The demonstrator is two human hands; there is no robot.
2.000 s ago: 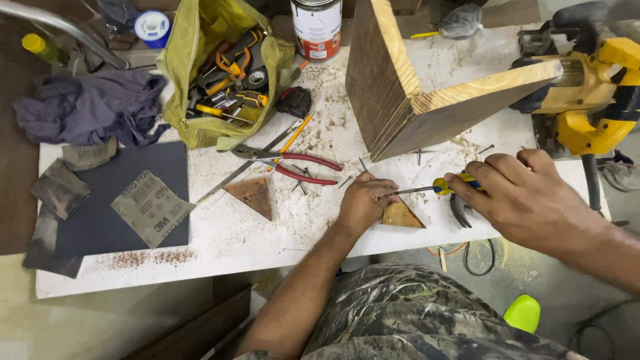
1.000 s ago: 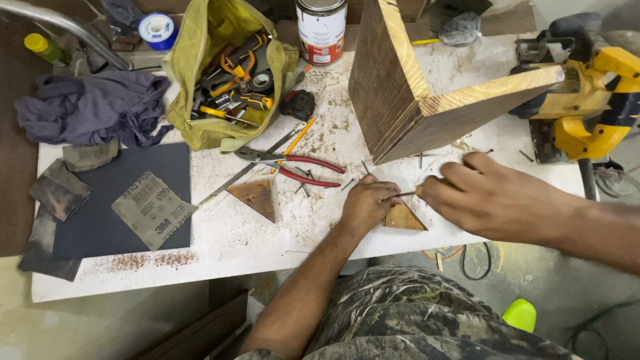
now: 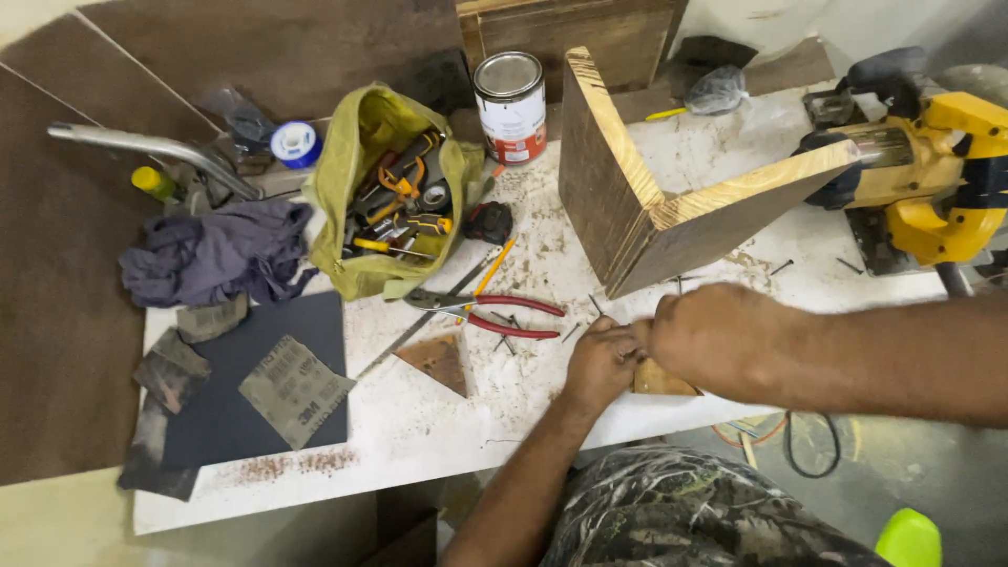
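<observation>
My left hand [image 3: 602,358] is closed at the upper left of a triangular wooden block [image 3: 661,379] by the table's front edge; what its fingertips pinch is hidden. Right beside it, my right hand [image 3: 709,339] forms a fist over the block, its fingers touching the left ones. The screwdriver seen in that fist earlier is hidden by it now. A second triangular wooden block [image 3: 441,364] lies to the left. Between the blocks and further back are red-handled pliers [image 3: 516,305] and several dark screws [image 3: 508,335]. Behind my hands stands an L-shaped joined pair of boards [image 3: 685,213].
A yellow power saw [image 3: 937,177] sits at the right. Further left are a paint can [image 3: 510,118], an open tool bag [image 3: 335,205], a tape measure [image 3: 488,223], a pencil [image 3: 496,268], a purple cloth [image 3: 220,248] and sandpaper [image 3: 291,390]. Sawdust dots the white tabletop.
My right hand has moved left and down the screwdriver, up against my left hand; its yellow handle, visible two seconds ago, is now covered. My left hand has stayed at the block.
</observation>
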